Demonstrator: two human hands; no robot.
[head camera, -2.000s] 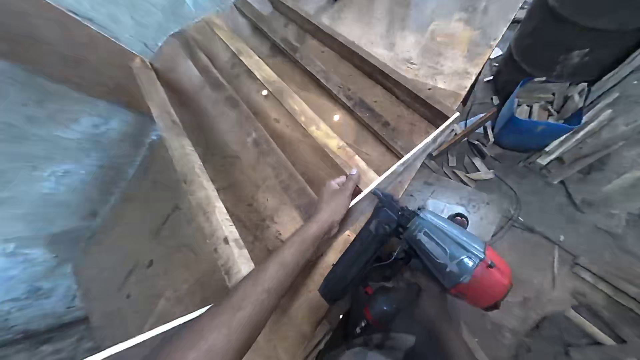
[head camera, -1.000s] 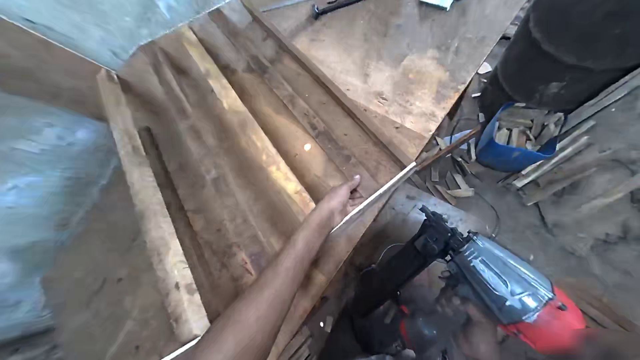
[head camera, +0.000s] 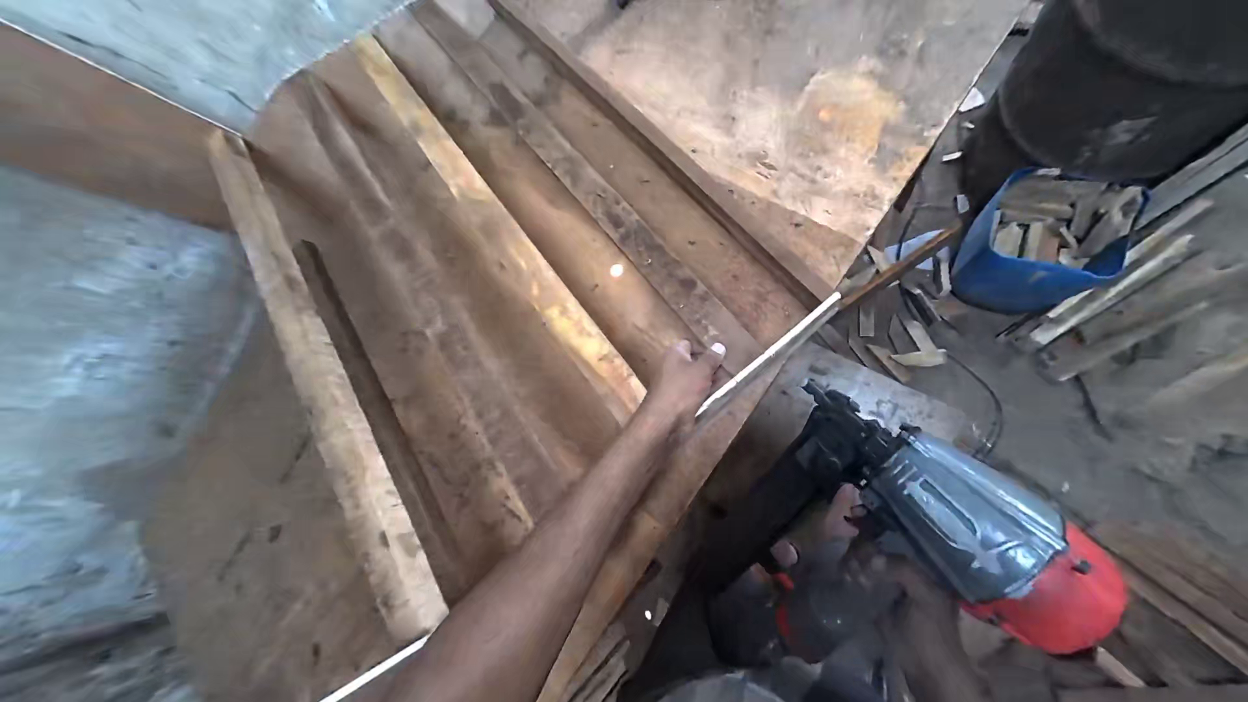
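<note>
My left hand (head camera: 687, 375) grips the edge of a thin wooden strip (head camera: 770, 353) at the near end of several long wooden battens, its thumb toward the strip. A pale batten (head camera: 487, 210) runs up and away just left of that hand. My right hand (head camera: 843, 517), partly hidden in shadow, holds a pneumatic nail gun (head camera: 975, 517) with a grey body and red cap. The gun's nose lies right of the strip, apart from it. Another batten (head camera: 322, 390) lies farther left on the brown wooden panel (head camera: 253, 546).
A blue container (head camera: 1004, 283) full of wood offcuts stands at the right beside a dark drum (head camera: 1121, 88). Loose wood strips (head camera: 1121, 292), scraps and a thin hose (head camera: 985, 390) lie on the floor. A plywood sheet (head camera: 780, 88) extends at the upper right.
Since two seconds ago, the nail gun has moved away from the strip, to the right. My left hand remains at the strip but has moved farther along it toward the upper right.
</note>
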